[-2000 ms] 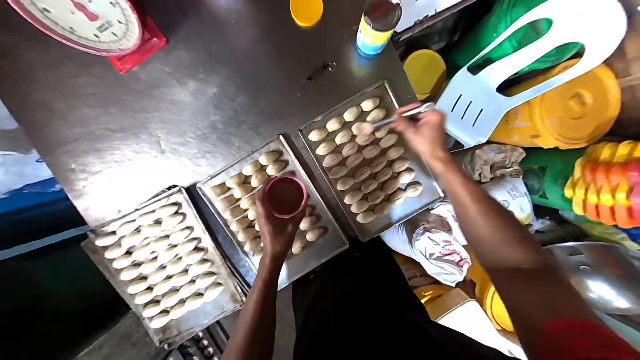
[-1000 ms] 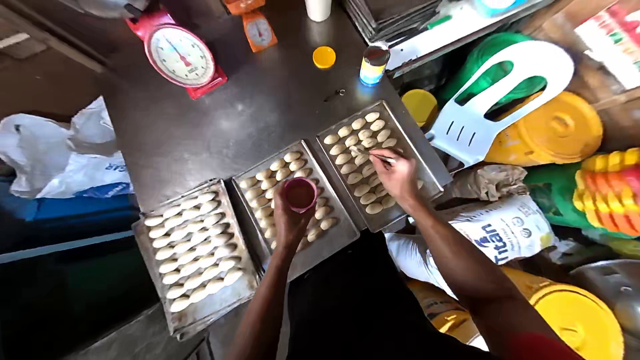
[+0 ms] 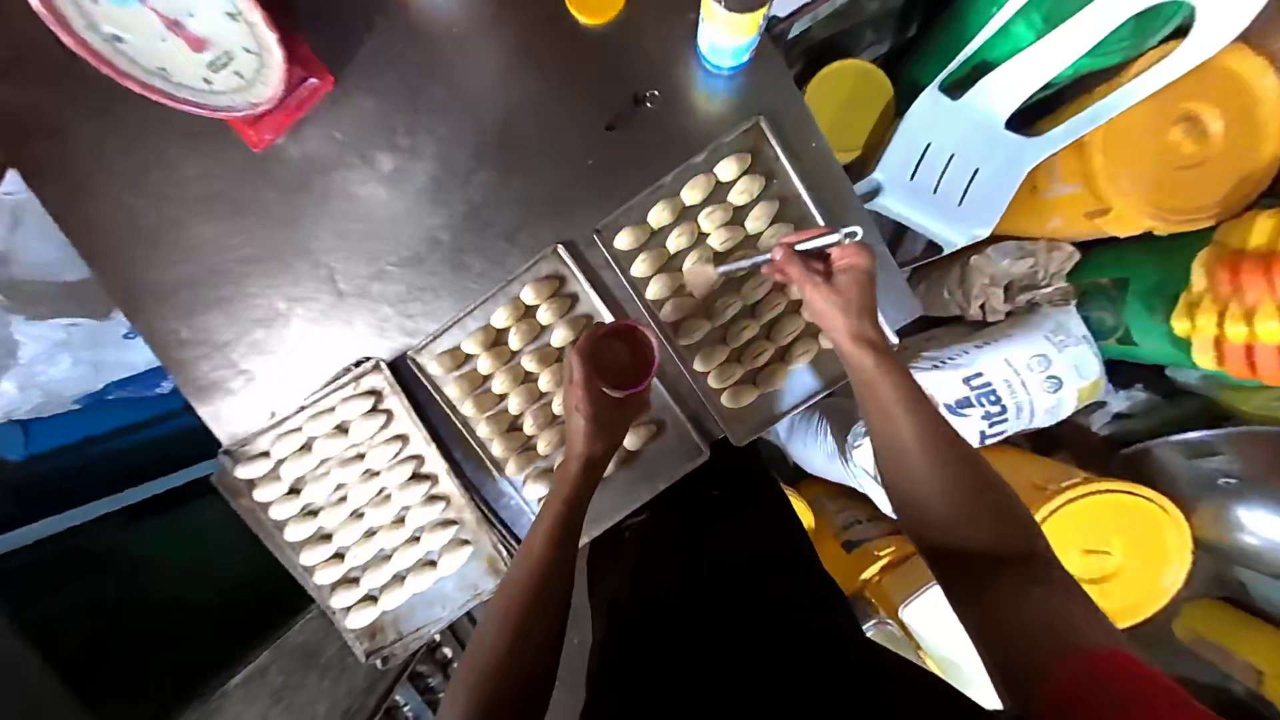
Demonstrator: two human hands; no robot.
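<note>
My right hand point(image 3: 825, 285) grips the metal handle of a pastry brush point(image 3: 745, 262); its bristles touch dough pieces on the right metal baking tray point(image 3: 805, 395). Rows of oval dough pieces point(image 3: 715, 217) cover that tray, some of them darker and shinier near the brush. My left hand point(image 3: 595, 400) holds a small cup point(image 3: 625, 358) of brown liquid above the middle baking tray point(image 3: 655, 470), hiding part of its dough rows. Further left, the left baking tray point(image 3: 470, 580) bears several rows of paler dough pieces point(image 3: 350, 510). Neither hand touches that tray.
A red dial scale point(image 3: 285, 95), a can point(image 3: 732, 35), a yellow lid point(image 3: 595, 8) and a small dark metal item point(image 3: 632, 108) are on the metal table point(image 3: 400, 180). At the right stand a white plastic chair point(image 3: 960, 150), yellow-lidded buckets point(image 3: 1115, 550) and a printed sack point(image 3: 1010, 375).
The brush has moved over the dough on the right tray, and its bristles show now. My left hand still holds the cup over the middle tray. The view has shifted.
</note>
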